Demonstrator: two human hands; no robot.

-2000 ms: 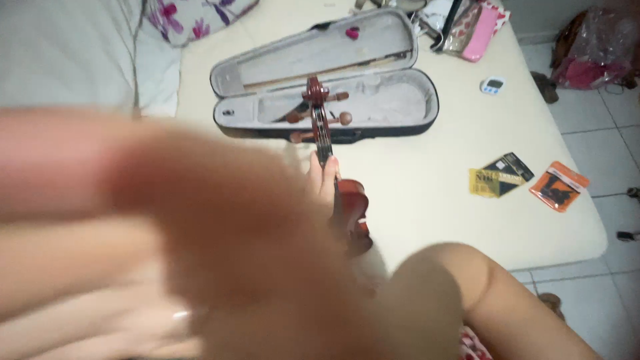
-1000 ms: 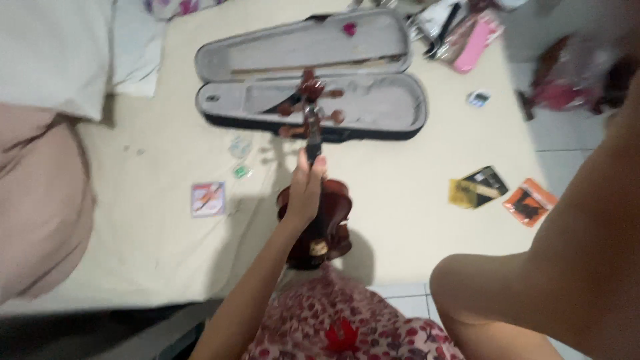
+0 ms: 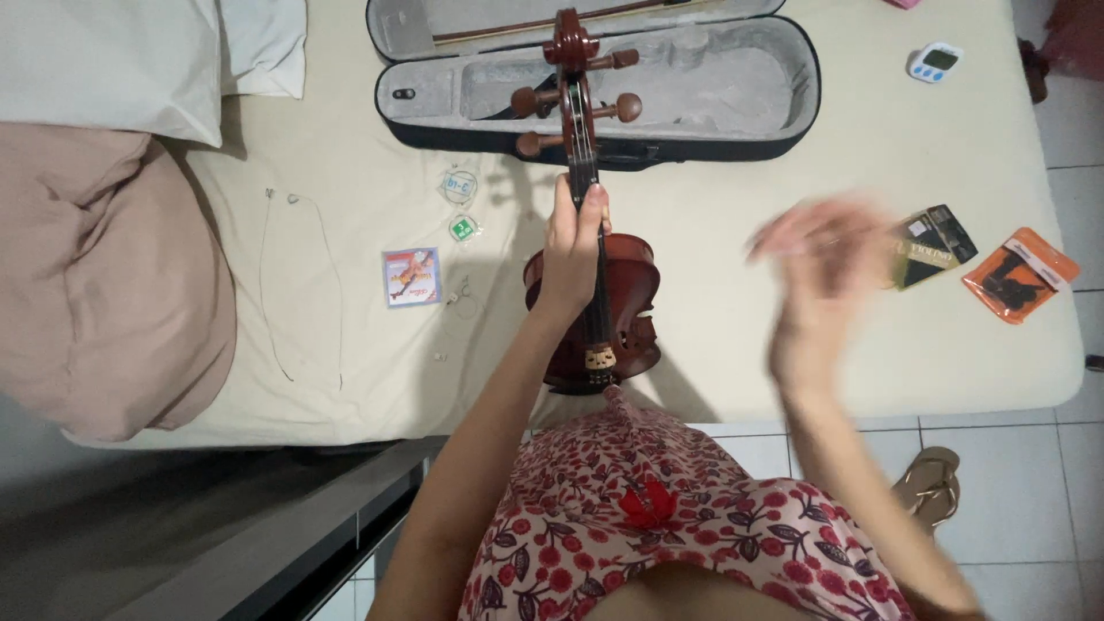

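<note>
My left hand (image 3: 576,246) grips the neck of a brown violin (image 3: 634,285), whose scroll and pegs point away from me and whose lower end rests near my lap. Strings run along its black fingerboard to a pale bridge. Raised over the bed, to the right of the violin, my right hand (image 3: 824,246) is blurred by motion; its fingers look spread and nothing shows in it. Beyond the violin lies an open violin case (image 3: 733,86) with grey lining, and a bow (image 3: 552,26) sits in its lid.
String packets (image 3: 412,278), a small green packet (image 3: 463,228) and loose wire strings (image 3: 341,302) lie left on the bed. At right are a black and yellow packet (image 3: 936,246), an orange pouch (image 3: 1022,274) and a white digital device (image 3: 935,63). Sandals (image 3: 931,487) stand on the floor.
My right hand, a large blur close to the camera two seconds ago, is now lowered to the violin's right. My left hand still holds the neck. The view has moved nearer.
</note>
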